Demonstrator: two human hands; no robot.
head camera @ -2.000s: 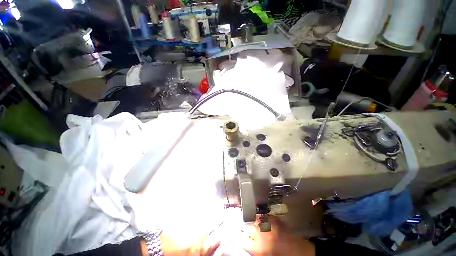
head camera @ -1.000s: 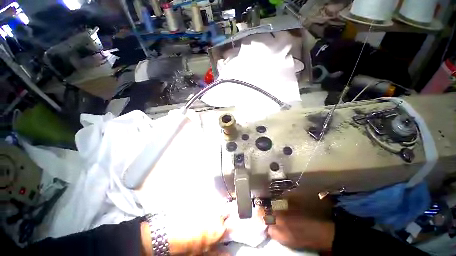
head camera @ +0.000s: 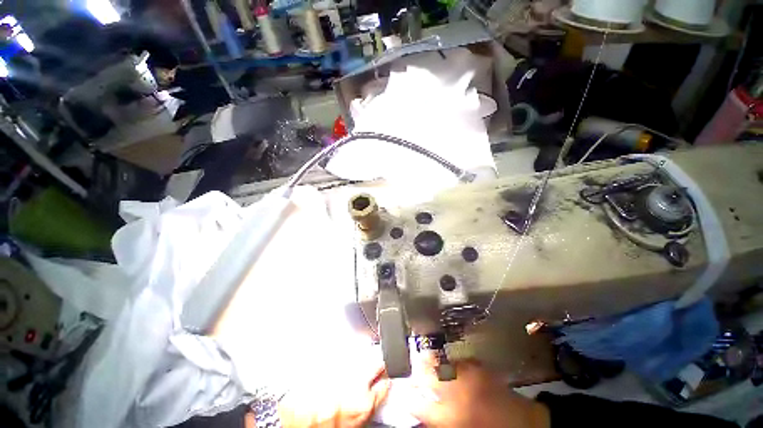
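Observation:
White fabric (head camera: 146, 309) lies heaped to the left and runs under the end of the beige sewing machine arm (head camera: 552, 251). My left hand (head camera: 330, 405), with a metal watch at the wrist, lies on the fabric left of the needle area, its fingertips at the cloth. My right hand (head camera: 473, 399) is just right of it, its fingers on the same cloth below the machine's end. Glare washes out the fingertips, and the needle and presser foot cannot be made out. The white lamp head (head camera: 230, 272) hangs over the fabric.
A box of white pieces (head camera: 427, 117) stands behind the arm. White thread cones (head camera: 609, 10) stand at the upper right. Blue cloth (head camera: 644, 334) hangs below the arm. Part of a neighbouring machine (head camera: 25, 301) is at the far left.
The view has shifted slightly. My left hand has moved lower in the picture, and my right hand has moved left, closer to my left fingertips.

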